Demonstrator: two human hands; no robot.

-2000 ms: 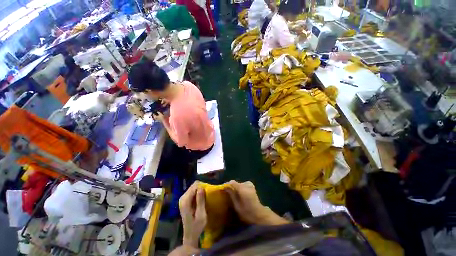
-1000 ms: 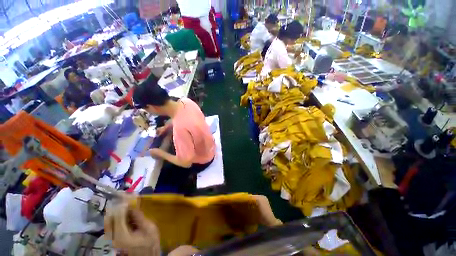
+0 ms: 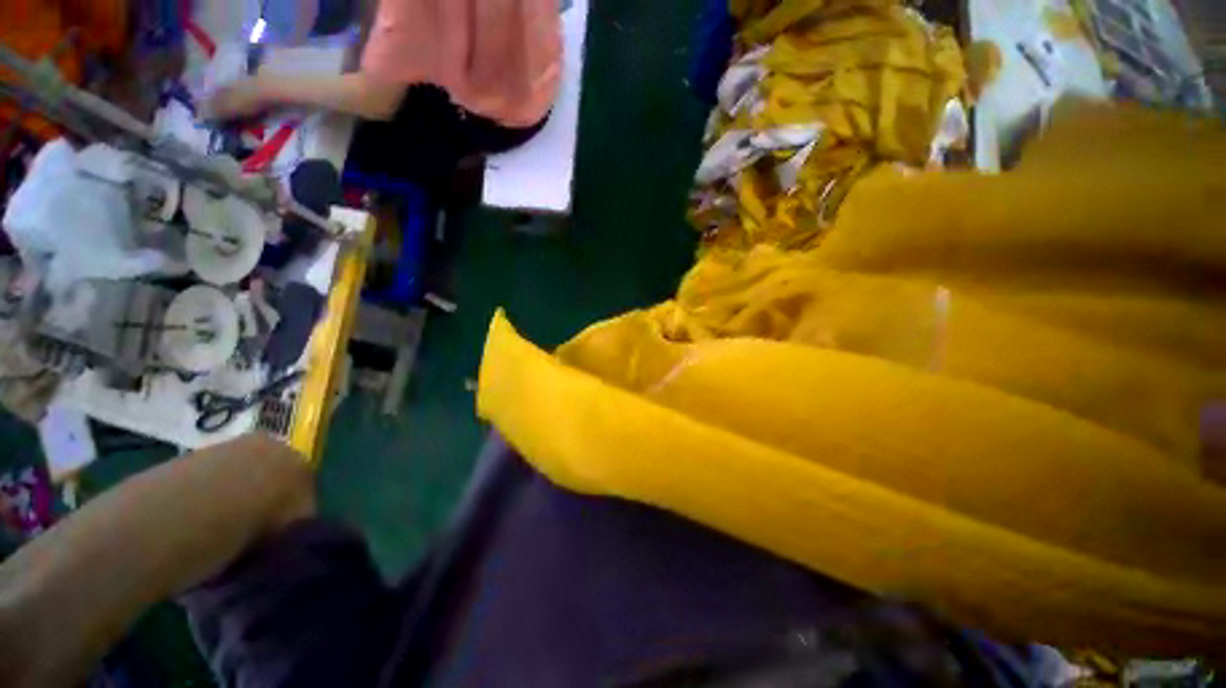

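Observation:
A mustard-yellow garment piece [image 3: 874,403] is spread wide over my dark-clothed lap and runs out past the right edge. A thick folded edge of it points left, and its middle is gathered. My right hand [image 3: 1214,441] is cut off by the right edge; only a blurred sliver of it shows, at the cloth held up there. My left forearm enters from the lower left, apart from the cloth. My left hand [image 3: 282,477] is blurred at the wrist end and its fingers are hidden.
A yellow-edged machine table [image 3: 330,336] with dark scissors [image 3: 222,407] and white thread cones [image 3: 202,327] is at left. A person in a salmon-pink top [image 3: 464,54] sits at a white bench [image 3: 531,175]. A yellow-and-white cloth heap [image 3: 847,94] lies beyond the green aisle.
The view has tipped down. The yellow piece has moved from between both hands to the right and is spread out larger. My left hand has come away from it to the left.

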